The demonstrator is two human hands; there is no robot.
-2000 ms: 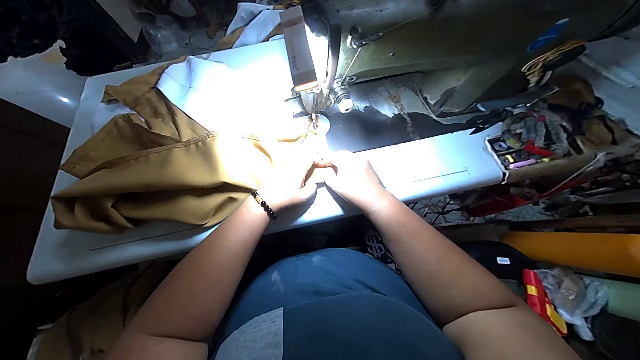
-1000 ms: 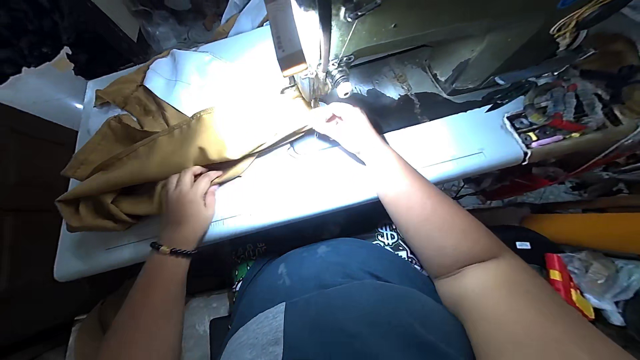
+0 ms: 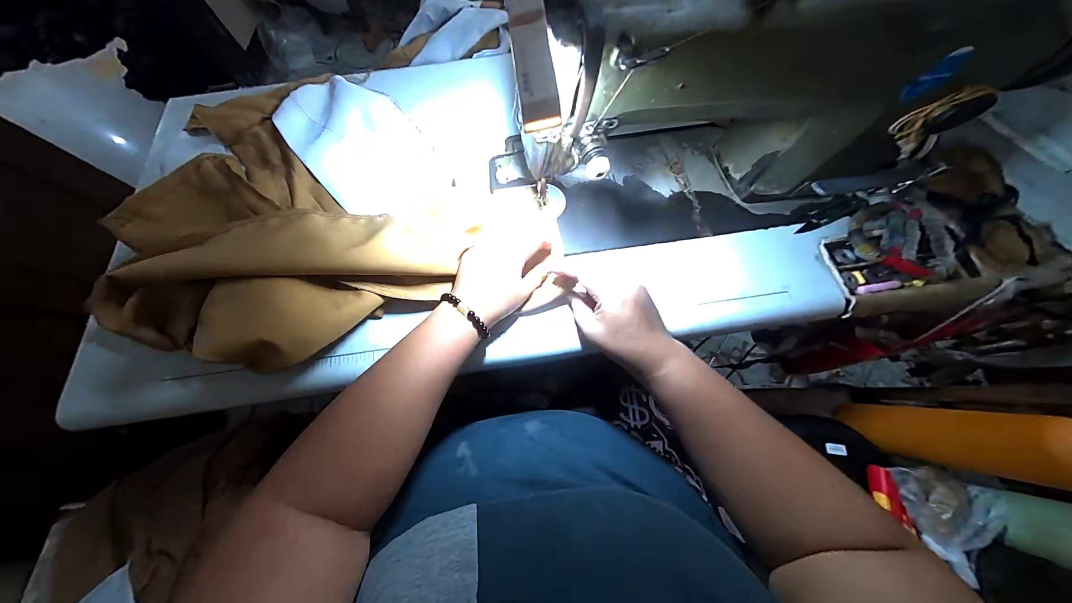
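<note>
A tan fabric garment [image 3: 276, 243] with a white cloth part [image 3: 356, 138] lies bunched over the left of the sewing machine's white table. My left hand [image 3: 500, 280], a dark bead bracelet at its wrist, rests on the garment's right end, just below the needle and presser foot [image 3: 543, 193]. My right hand [image 3: 615, 318] is beside it, nearer the table's front edge, with thumb and fingertips pinched together at the fabric's edge. The bright lamp washes out the cloth there, so what the right fingers grip is hard to make out.
The dark green sewing machine [image 3: 754, 100] spans the back right. A tray [image 3: 846, 280] of tools and small items adjoins the white table [image 3: 754, 289] on the right. An orange roll [image 3: 963, 435] and a plastic bag [image 3: 946, 502] are at lower right. More cloth [image 3: 456, 38] lies behind.
My left hand has moved right from the garment's lower middle to the area in front of the needle. My right hand has come down from beside the presser foot toward the front edge.
</note>
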